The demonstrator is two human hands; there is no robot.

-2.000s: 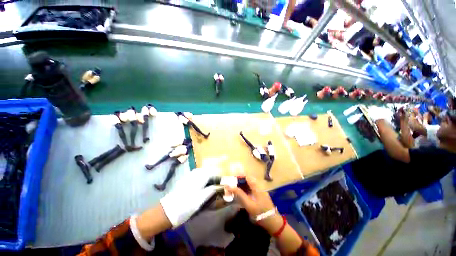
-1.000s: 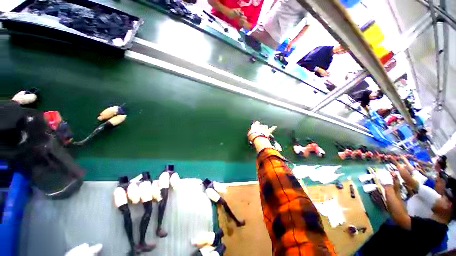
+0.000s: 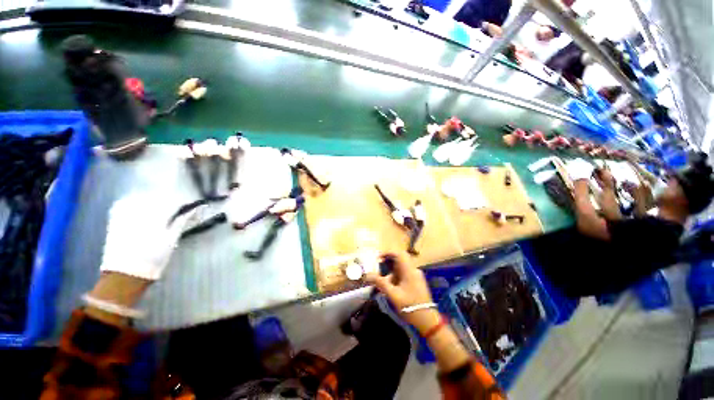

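Observation:
My left hand (image 3: 142, 234), in a white glove, is over the pale ribbed mat (image 3: 258, 285). Its fingertips are at loose black figure legs (image 3: 205, 225); whether they grip one cannot be told. My bare right hand (image 3: 407, 291) is at the near edge of the tan board (image 3: 344, 211), its fingertips closed on a small dark piece (image 3: 387, 266). A small white disc (image 3: 354, 270) lies on the board beside it. Several leg-and-hip subassemblies lie on the mat (image 3: 286, 205) and the board (image 3: 403, 217).
A blue bin (image 3: 59, 234) of black legs stands left. A dark bottle (image 3: 106, 98) leans beside it. The green belt (image 3: 274, 101) beyond carries figure parts (image 3: 452, 125) and white pointed pieces (image 3: 454, 151). A lower blue bin (image 3: 501, 308) is below the board. A person (image 3: 626, 242) works at right.
My right hand has come back from over the belt to the board's near edge. My left glove has come further into view over the mat. A black-legged piece now lies on the belt where my right hand reached.

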